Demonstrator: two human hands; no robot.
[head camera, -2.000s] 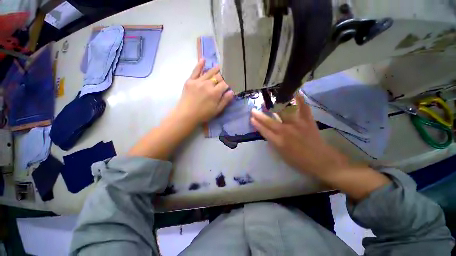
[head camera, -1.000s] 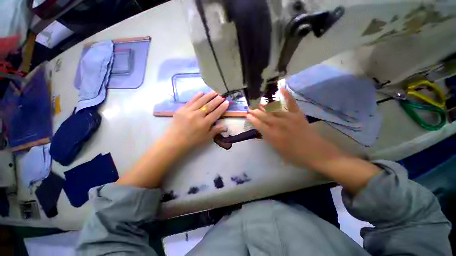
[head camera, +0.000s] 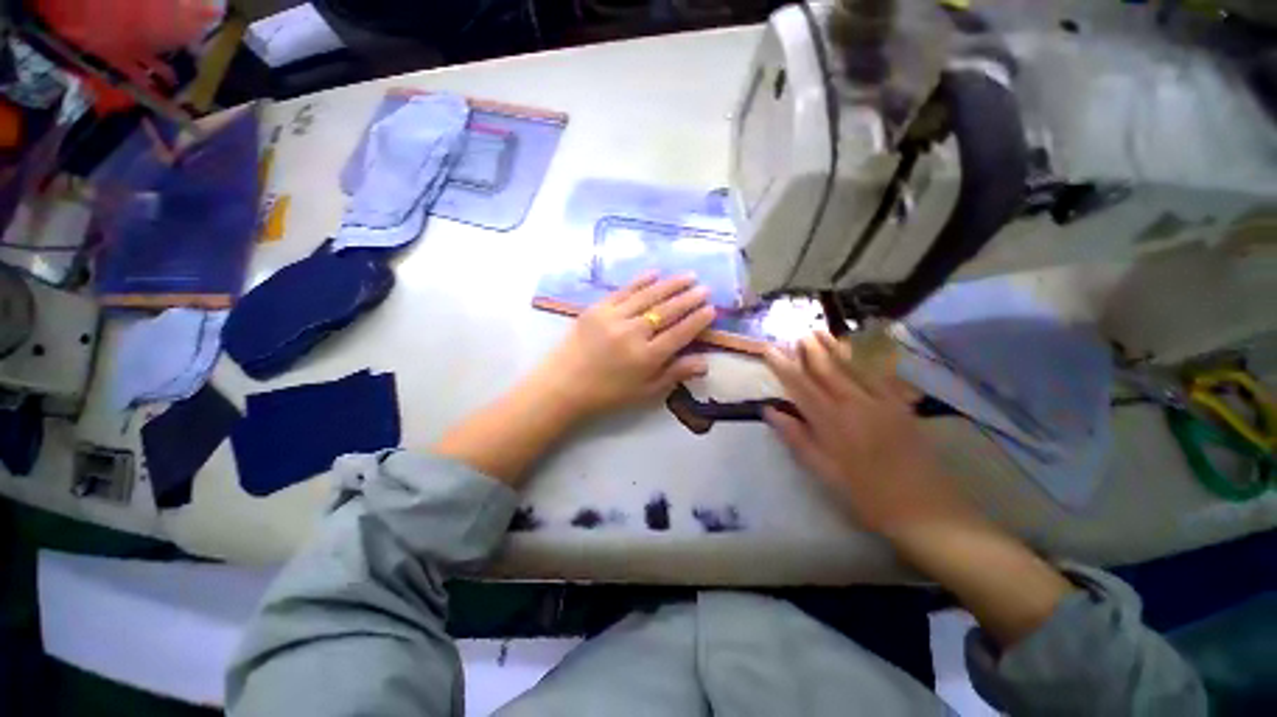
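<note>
A clear bluish sewing template (head camera: 588, 217) lies flat at the sewing machine (head camera: 798, 154), its orange-brown edge towards me and its dark-outlined slot to the left of the machine head. Its right end is under the head by the lit needle area. My left hand (head camera: 642, 340) lies flat with fingers on the template's near edge. My right hand (head camera: 854, 434) rests at the template's right end, fingertips just in front of the needle area. Neither hand is closed round anything. The needle itself is hidden.
Light flap pieces (head camera: 406, 168) lie on a second template (head camera: 539, 154) at upper left. Dark flap pieces (head camera: 301, 315) and navy fabric (head camera: 315, 432) lie left. Light pieces (head camera: 1036, 378) and scissors (head camera: 1218, 427) lie right. A dark strip (head camera: 728, 411) lies near the template.
The template has turned from upright to lengthwise, its orange edge now facing me. My left hand has moved to that near edge; my right hand stays by the needle. The camera view has shifted.
</note>
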